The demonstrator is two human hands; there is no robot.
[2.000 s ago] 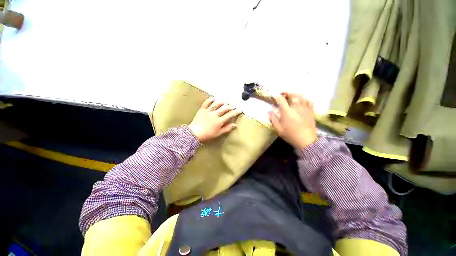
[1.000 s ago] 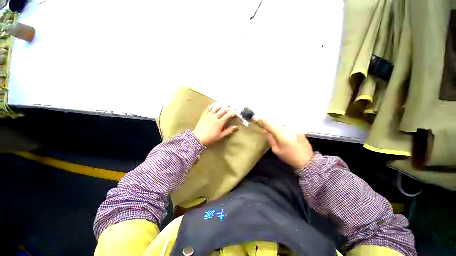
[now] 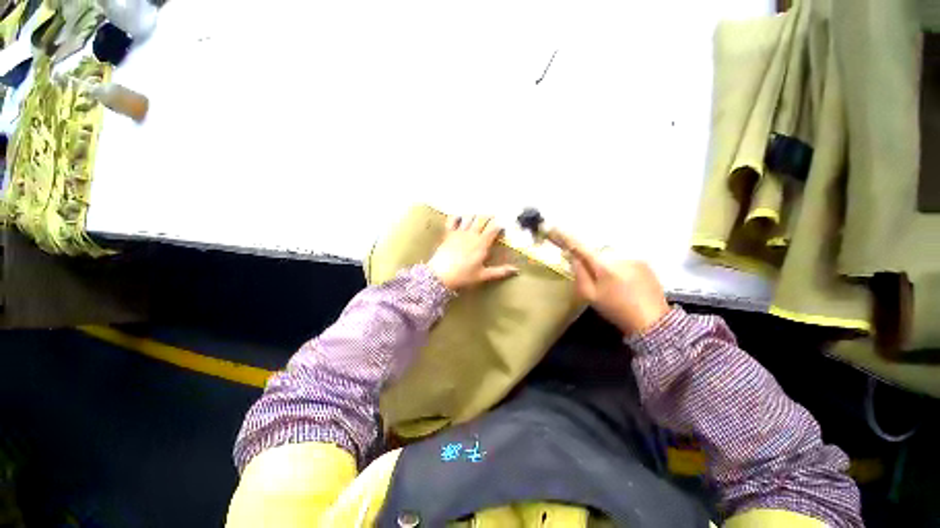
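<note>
A tan sewn piece [image 3: 484,330] lies over the front edge of the white bench and hangs down onto my apron. A yellow line shows along its upper edge. My left hand [image 3: 470,255] rests flat on the piece near that edge, fingers slightly spread. My right hand [image 3: 620,291] holds a hammer [image 3: 531,220] by its pale handle, with the small dark head just above or at the yellow-lined edge. Whether the head touches the piece cannot be told.
Tan pieces with yellow edges [image 3: 821,206] drape in folds at the right. A yellow bundle [image 3: 54,155] hangs at the far left, beside an orange-tan bottle [image 3: 124,101]. The white bench [image 3: 309,134] spans the front.
The view has shifted left, showing more of the yellow bundle. The hammer head was down at the piece's edge one second ago and now appears slightly higher. My left hand stays on the piece.
</note>
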